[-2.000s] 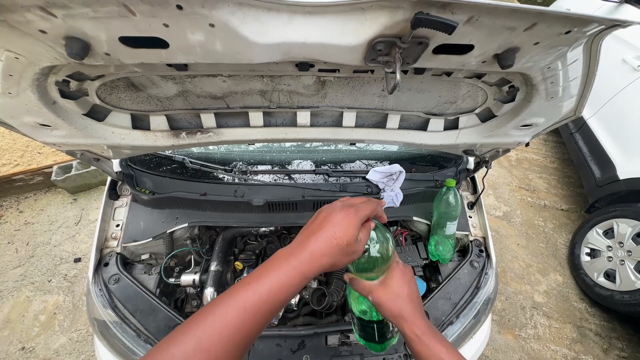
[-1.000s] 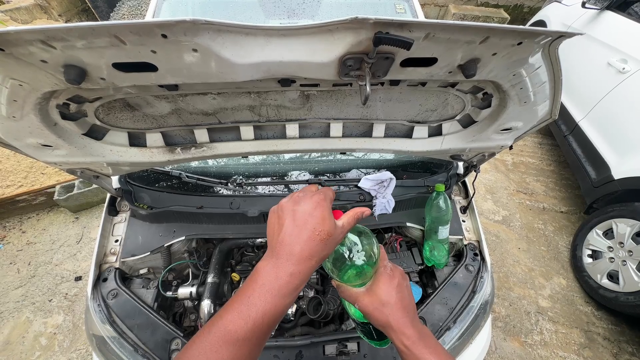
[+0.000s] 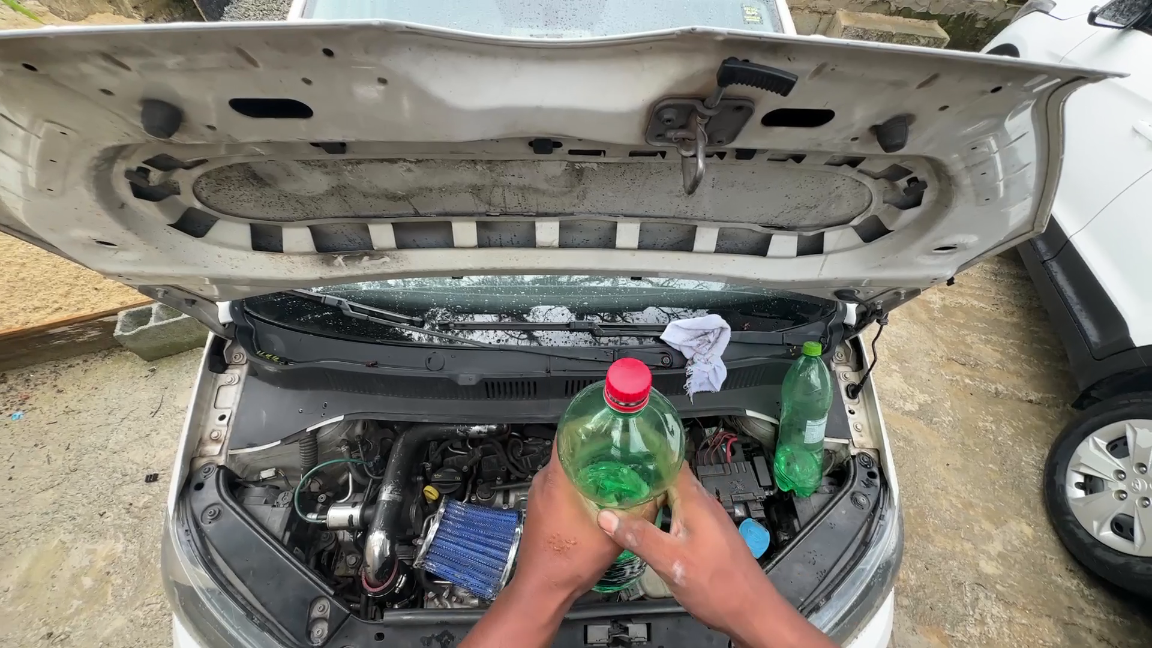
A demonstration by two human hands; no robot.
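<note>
Both of my hands hold a large green plastic bottle (image 3: 621,441) with a red cap (image 3: 627,385) on it, upright above the engine bay. My left hand (image 3: 560,531) grips its left side, and my right hand (image 3: 688,540) wraps the right side with the thumb across the front. Some liquid shows inside. A second green bottle (image 3: 804,418) with a green cap stands at the right edge of the engine bay. Left of it, a whitish cloth (image 3: 700,346) lies over the cowl by the wipers. Below and left of the held bottle sits a blue cone air filter (image 3: 470,547).
The raised white hood (image 3: 540,90) with its metal latch hook (image 3: 693,162) spans the upper view. A blue reservoir cap (image 3: 754,537) and a battery (image 3: 731,481) are at the bay's right. Another white car's wheel (image 3: 1109,490) stands at far right, a concrete block (image 3: 160,331) at left.
My left hand has moved from the bottle's top down to its side, leaving the red cap in plain view. The blue air filter, hidden before by my left arm, now shows.
</note>
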